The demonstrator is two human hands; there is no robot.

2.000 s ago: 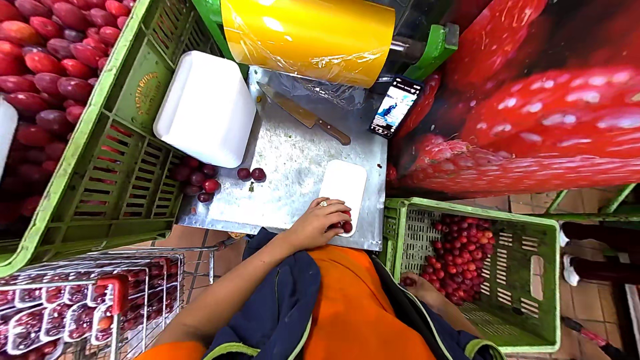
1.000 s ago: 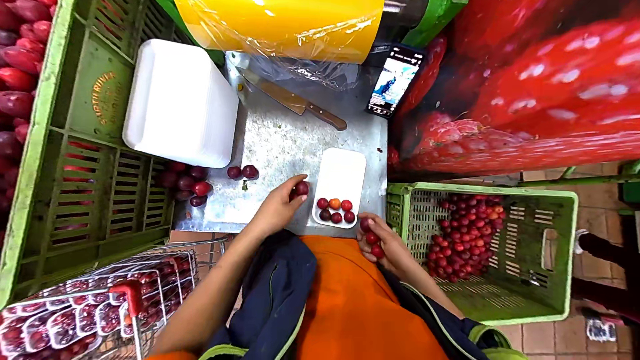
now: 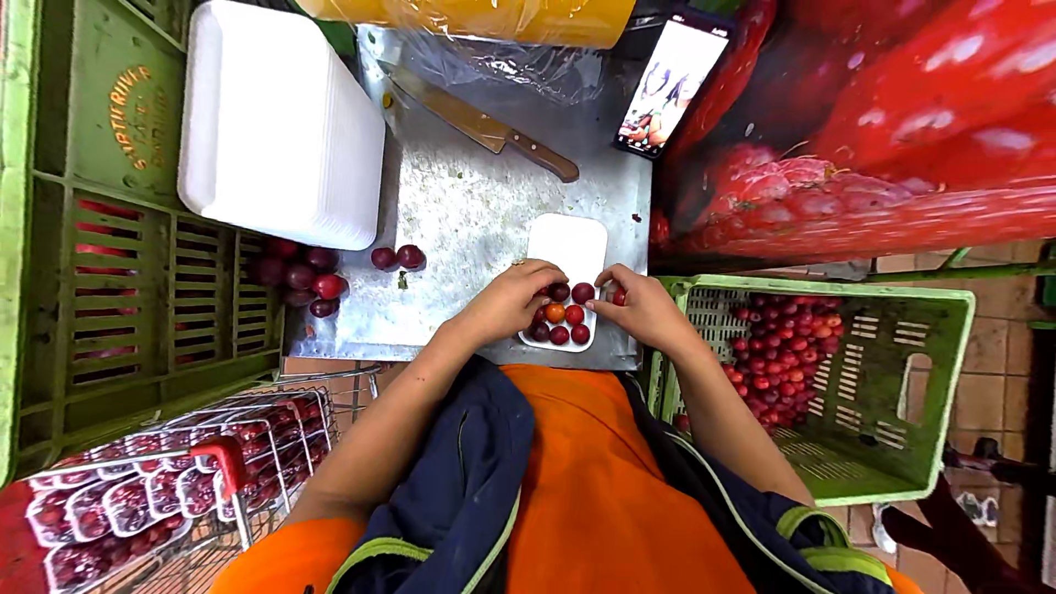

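A white foam tray (image 3: 569,239) lies on the metal table near my body, with several plums (image 3: 554,313) in its near half. My left hand (image 3: 516,301) reaches over the tray's left edge, fingertips on a dark plum (image 3: 558,292). From the right, my right hand (image 3: 639,309) holds a red plum (image 3: 619,295) against its palm, its thumb and forefinger beside another plum (image 3: 582,293) in the tray. Two loose plums (image 3: 397,257) sit further left on the table, and more plums (image 3: 301,276) rest by the tall stack of foam trays (image 3: 280,124).
A wooden-handled knife (image 3: 495,132) lies on the table below a yellow roll (image 3: 495,21) with clear film. A lit phone (image 3: 672,82) stands at the back right. Green crates flank the table, the right one (image 3: 891,487) holding plums. A wire cart (image 3: 239,445) with packed trays is lower left.
My left hand has moved right to the tray with a plum. My right hand has come up to the tray's right side; two seconds ago it was down by the right crate. The tray holds more plums.
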